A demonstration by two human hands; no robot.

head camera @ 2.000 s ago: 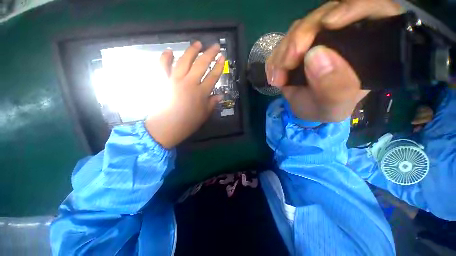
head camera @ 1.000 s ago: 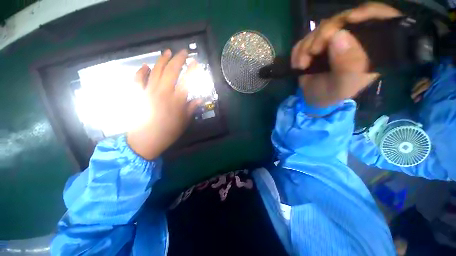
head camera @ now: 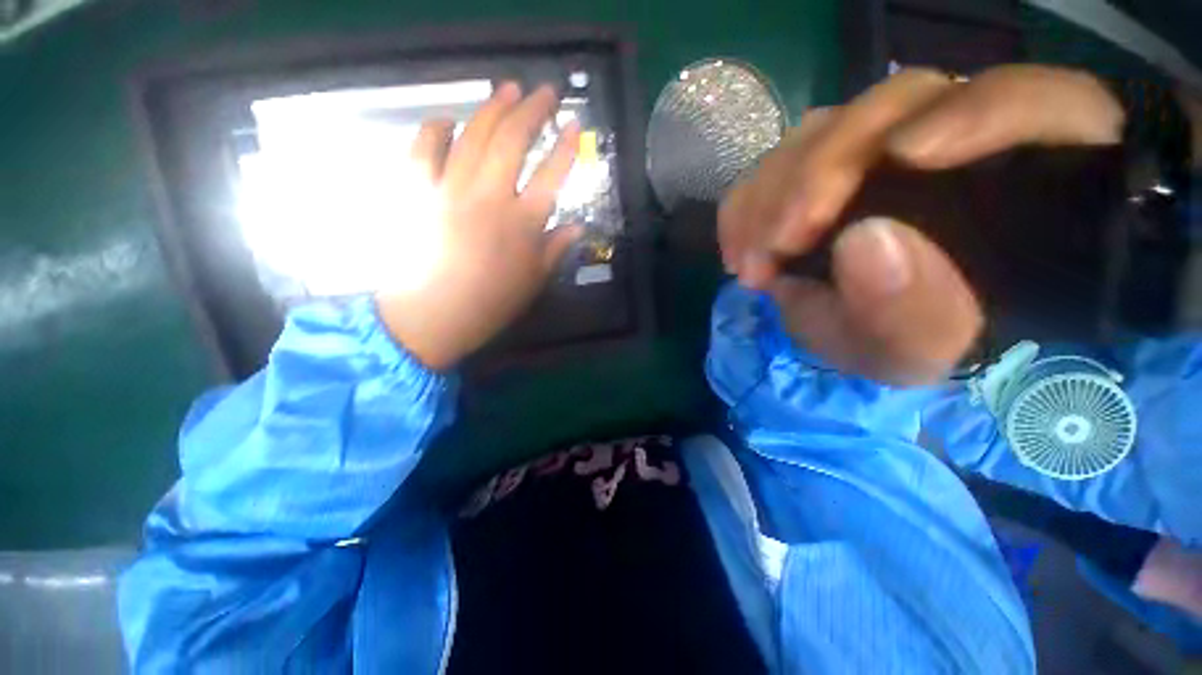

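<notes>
A flat open device (head camera: 330, 198), likely a tablet, lies in a black rectangular tray (head camera: 639, 172); glare washes out most of it. My left hand (head camera: 488, 231) rests on the device with fingers spread, fingertips near the circuit board (head camera: 593, 198) at its right end, where a yellow patch shows. My right hand (head camera: 870, 224) is closed round a thick black electric screwdriver (head camera: 1028, 237), right of the tray. The bit and its tip cannot be made out. A round silver screw dish (head camera: 712, 125) lies between tray and right hand, with glittering specks in it.
The worktop (head camera: 66, 264) is glossy green. At the right a pale mint fan (head camera: 1070, 425) stands before a neighbouring person's blue sleeve (head camera: 1160, 396). Another dark tray edge (head camera: 863, 53) shows at the upper right.
Since one second ago the tray, dish and my left hand appear further right in view. The screwdriver's dark front end, then over the dish, no longer shows there. My left hand stays on the device.
</notes>
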